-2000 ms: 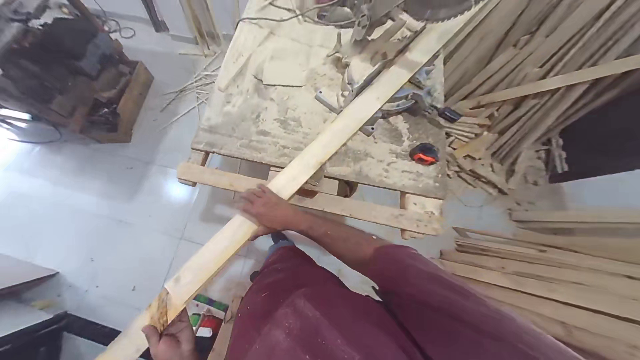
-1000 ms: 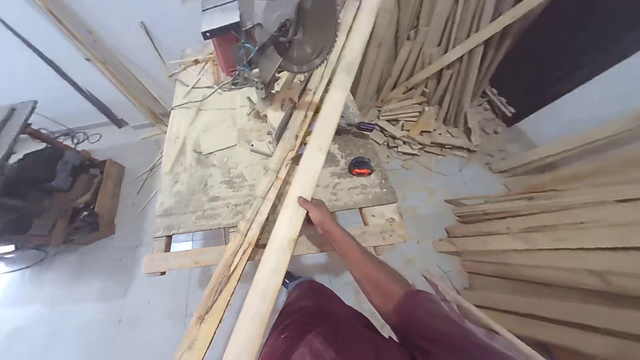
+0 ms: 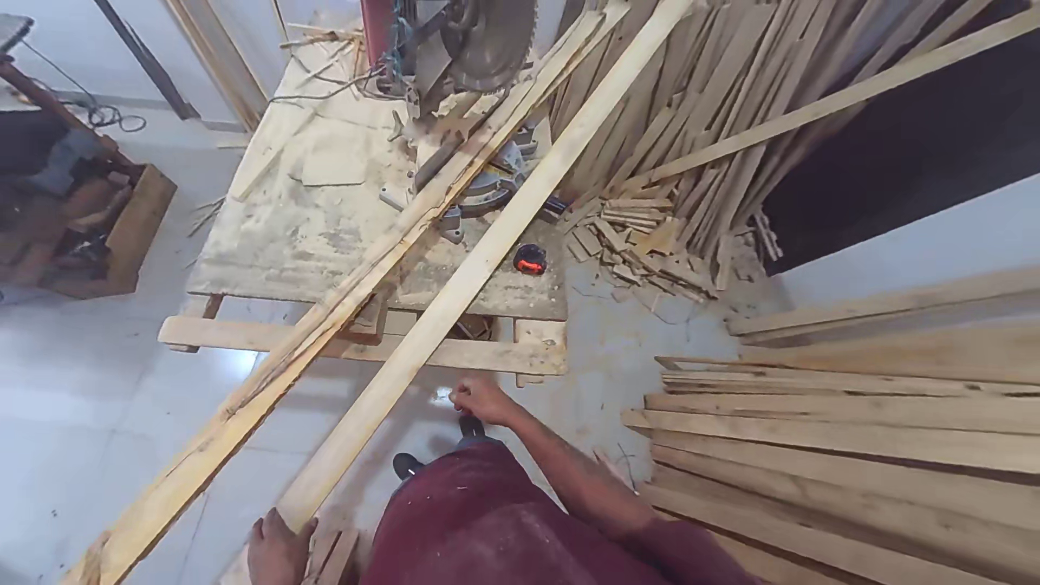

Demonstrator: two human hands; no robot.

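My left hand (image 3: 279,546) grips the near end of a long, pale wooden board (image 3: 455,301), which slants up to the right across the workbench. Just right of that board and off it, my right hand (image 3: 481,400) is loosely curled; whether something small is in its fingers cannot be told. A second, rough-edged wooden board (image 3: 325,317) lies slanted to the left of the first, with a gap between them. Behind both boards stands a miter saw with a toothed circular blade (image 3: 491,45). A black and red tape measure (image 3: 530,259) rests on the sawdust-covered workbench (image 3: 268,236).
Thin wooden strips (image 3: 691,122) lean in a mass behind the bench, with short offcuts (image 3: 642,252) at their foot. Stacked boards (image 3: 853,422) fill the right side. A wooden crate (image 3: 142,236) stands at the left. A cable (image 3: 325,93) crosses the bench's back part.
My right hand has let go of the pale board and moved off to its right. The pale board and the rough-edged one now lie farther apart. The view has shifted.
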